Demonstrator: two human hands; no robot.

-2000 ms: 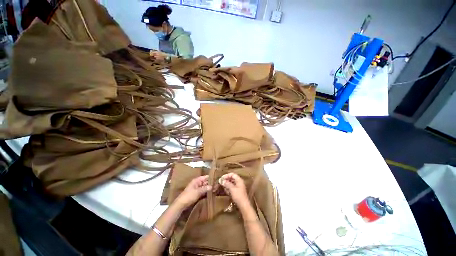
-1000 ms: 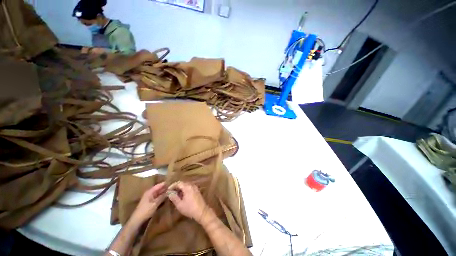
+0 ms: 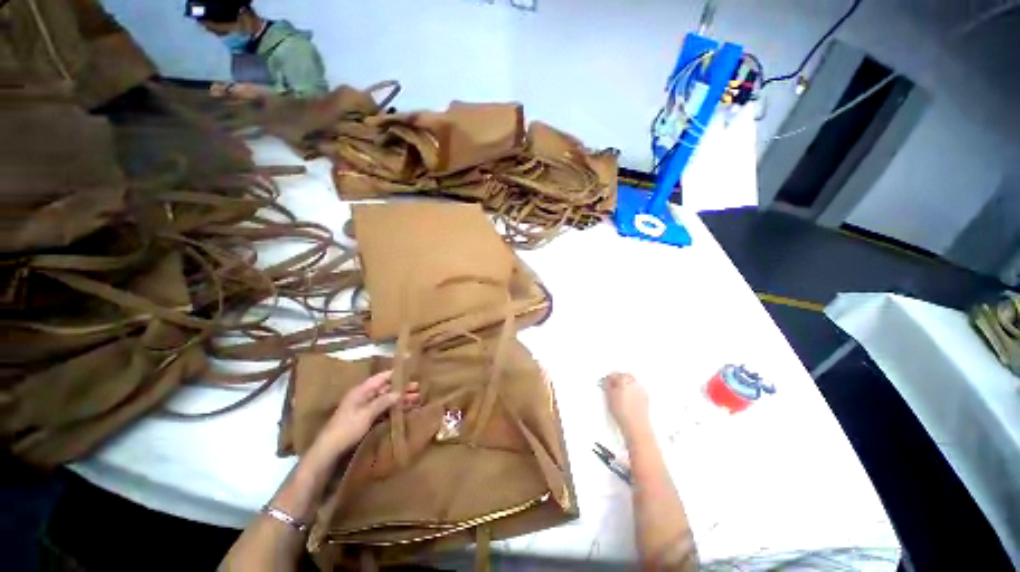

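A tan-brown bag (image 3: 447,492) lies in front of me, its mouth edged by a gold zipper and its two handles raised. My left hand (image 3: 375,404) is at the bag's upper left, with its fingers closed around a handle (image 3: 399,363). A small reddish spot shows at its fingertips. A small shiny whitish piece (image 3: 451,423) hangs at the bag's top centre. My right hand (image 3: 624,391) is on the white table, right of the bag, its fingers bunched; I cannot tell if it holds anything. Thread snips (image 3: 612,460) lie beside my right forearm, which partly hides them.
Another brown bag (image 3: 431,263) lies just beyond. Heaps of brown bags (image 3: 78,335) with tangled straps fill the left; another heap (image 3: 447,151) is at the back. A red-based grey-topped item (image 3: 734,388) and a blue press (image 3: 671,168) stand right. A masked person (image 3: 280,62) sits across.
My right hand has left the bag's top centre and moved right onto the table. My left hand has stayed at the handle. The whitish piece now shows uncovered. The view has turned right since the oldest frame.
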